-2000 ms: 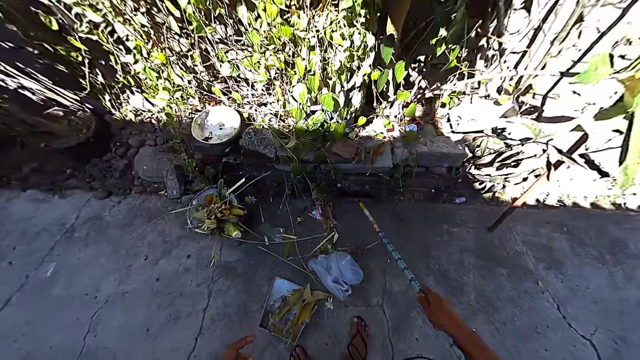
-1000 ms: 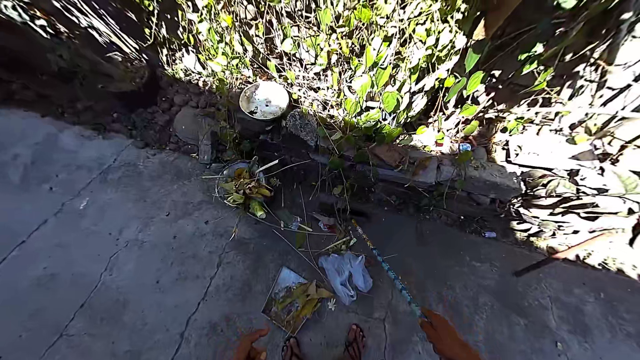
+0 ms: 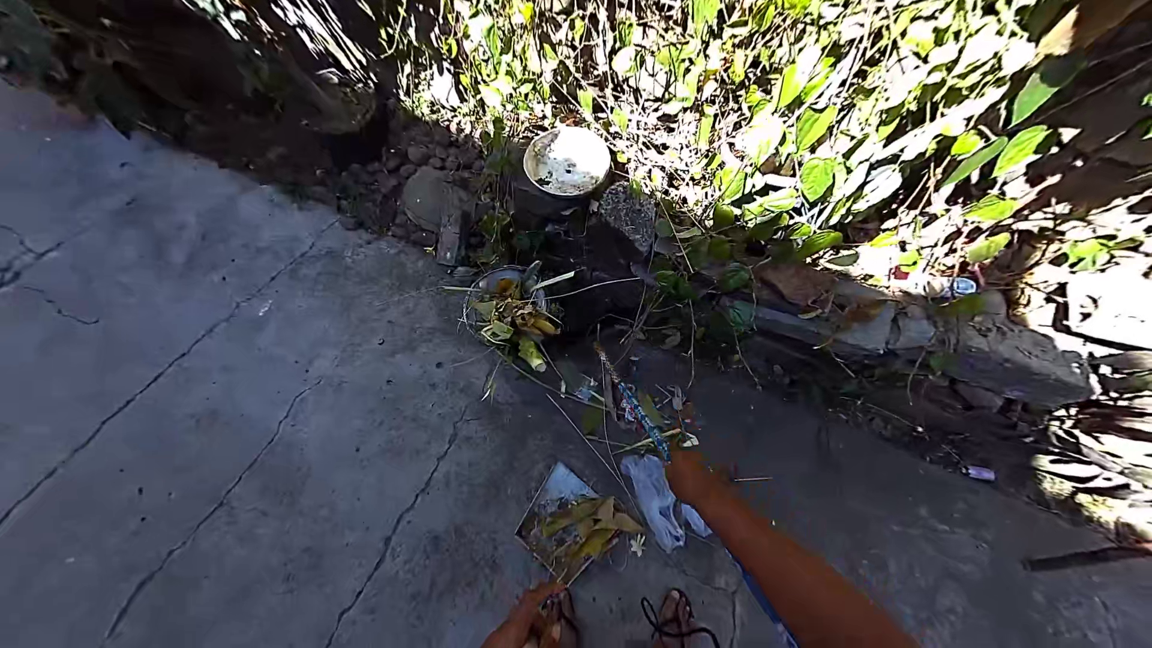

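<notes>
My right hand (image 3: pixel 691 477) is closed around a thin stick wrapped in blue patterned material (image 3: pixel 641 409), its tip pointing at the debris near the curb. At the bottom, my left hand (image 3: pixel 531 612) is at the near corner of a flat square tray or dustpan (image 3: pixel 560 486) with dry leaves (image 3: pixel 589 526) on it; whether the fingers grip it is not clear. A crumpled translucent plastic bag (image 3: pixel 657 504) lies just right of the tray, partly below my right forearm. Plant scraps (image 3: pixel 517 319) fill a round container farther off.
A round whitish-topped bucket (image 3: pixel 567 162) stands by the stones. A broken concrete curb (image 3: pixel 864 328) edges the leafy vines (image 3: pixel 819 135). Twigs and litter lie on the cracked concrete floor (image 3: pixel 270 432). My sandalled feet (image 3: pixel 675 616) stand close to the tray.
My right hand with the stick has moved inward and forward, over the plastic bag. My left hand has come to the tray's near corner. The view has shifted left and closer.
</notes>
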